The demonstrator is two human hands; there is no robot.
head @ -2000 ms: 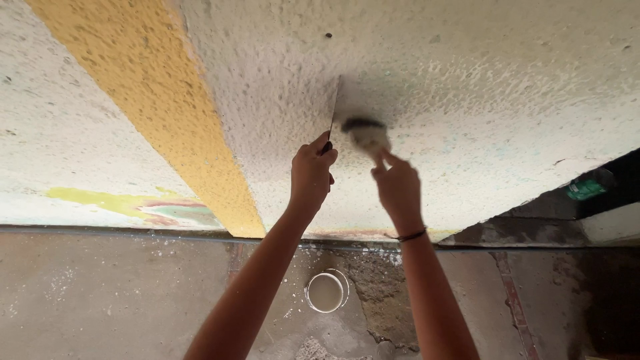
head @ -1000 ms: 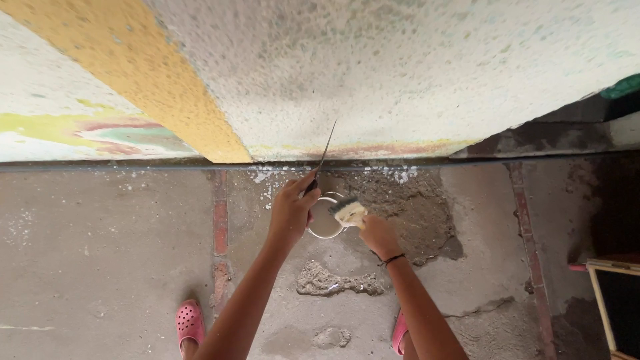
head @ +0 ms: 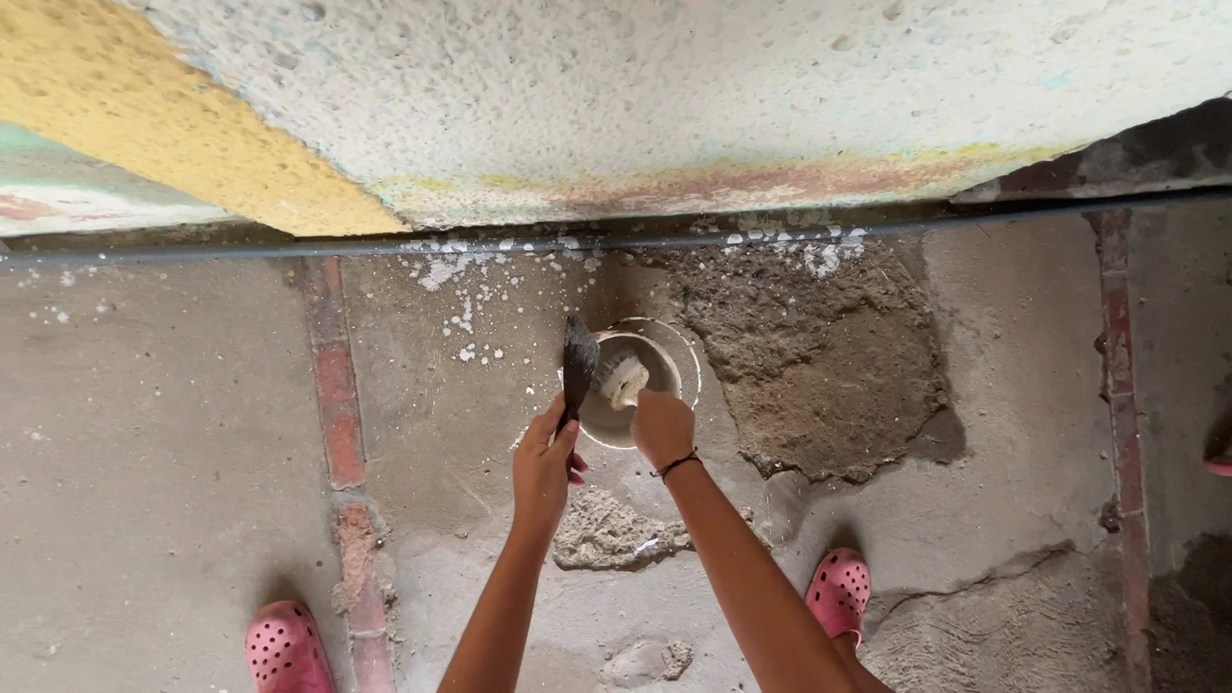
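Observation:
My left hand (head: 546, 460) grips the dark handle of a putty knife (head: 579, 358), its blade pointing toward the wall, at the left edge of a round white bucket (head: 681, 337). In my right hand (head: 664, 430) is a paintbrush (head: 624, 377), held by its handle; its pale bristles are down inside the bucket, and I cannot tell how deep they reach. The bucket stands on the concrete floor (head: 452, 404), with greyish contents low in it. Beyond both hands rises the rough white wall (head: 674, 96), with a yellow band (head: 192, 125) on its left.
A dark pipe or cable (head: 318, 248) runs along the foot of the wall. White splatters (head: 443, 269) dot the floor. A rough broken patch (head: 828, 366) lies right of the bucket, a smaller one (head: 616, 529) nearer me. My feet wear pink clogs (head: 287, 650).
Both hands have come down from the wall to the bucket. The brush, at the wall two seconds ago and over the bucket's rim one second ago, is now inside it. The view has tilted down.

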